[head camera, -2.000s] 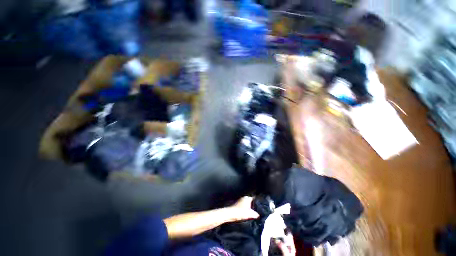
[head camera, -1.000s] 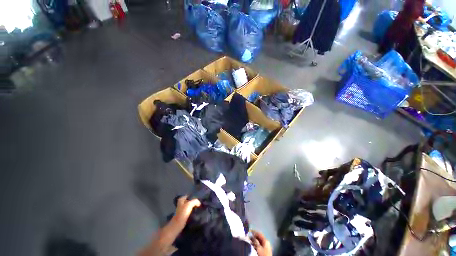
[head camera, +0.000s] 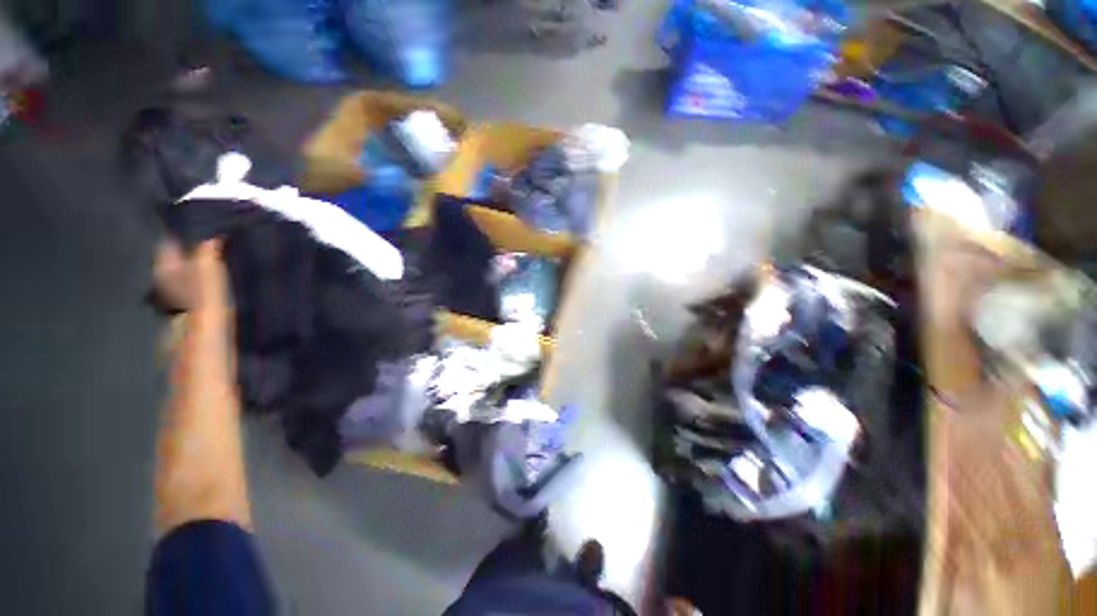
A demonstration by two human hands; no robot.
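Note:
The picture is blurred. My left hand (head camera: 187, 277) is stretched out at the left, closed on a black garment (head camera: 301, 289). The garment hangs over the left part of a divided cardboard box (head camera: 571, 325). A white strip (head camera: 325, 229) lies across the garment's upper part. A bit of skin at the bottom edge may be my right hand (head camera: 681, 606); it is almost wholly cut off, so what it holds does not show. A bright white shape (head camera: 608, 511) is in front of my body, too blurred to name.
A scrap pile (head camera: 782, 397) of black and white pieces is on the floor right of the box. The brown table's edge (head camera: 962, 481) runs down the right side. Blue bags (head camera: 397, 36) and a blue crate (head camera: 734, 78) are at the back.
My left hand has moved up and left with the black garment, from before the box to over its left side. My right hand has dropped almost out of the picture.

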